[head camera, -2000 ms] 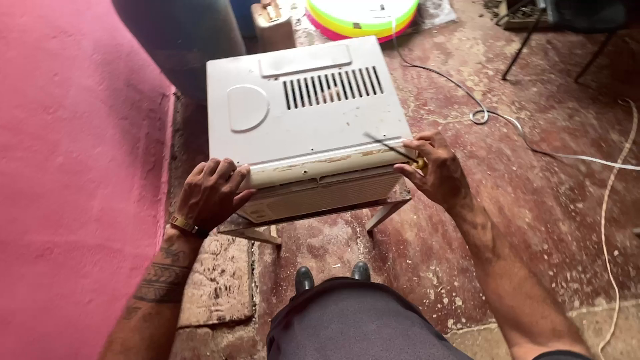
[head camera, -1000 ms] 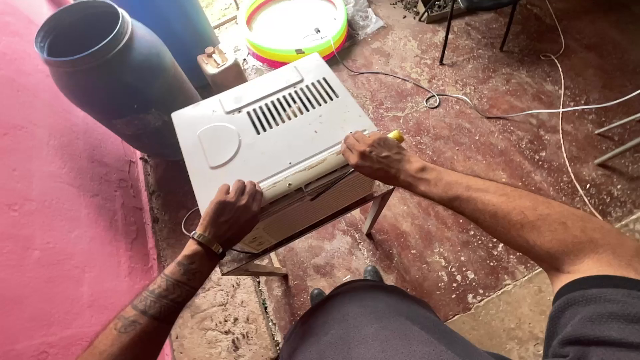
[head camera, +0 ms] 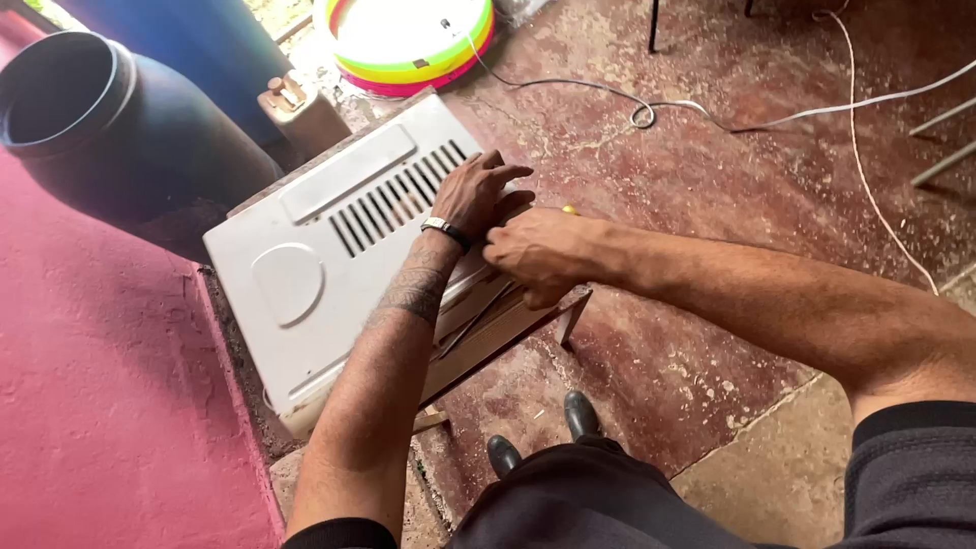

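Observation:
A white metal appliance panel (head camera: 358,290) with a row of vent slots and a raised round shape lies on top of a boxy appliance, which rests on a small stand (head camera: 570,316). My left hand (head camera: 480,194) is over the panel's right end beside the slots, fingers spread and holding nothing that shows. Just below and right of it, my right hand (head camera: 541,252) is closed round a screwdriver. The yellow handle end (head camera: 569,210) sticks out behind that hand, and the dark shaft (head camera: 476,320) points down and left along the appliance's near side. The two hands nearly meet.
An open blue plastic barrel (head camera: 126,99) and a tan jerrycan (head camera: 305,114) stand behind the appliance. A coloured inflatable pool (head camera: 412,72) is at the top. Cables (head camera: 686,107) cross the red floor on the right. A pink wall (head camera: 114,343) borders the left.
My left hand has moved right along the panel from its near left corner to the vent end, beside my right hand. The right hand still has the screwdriver. The view has turned.

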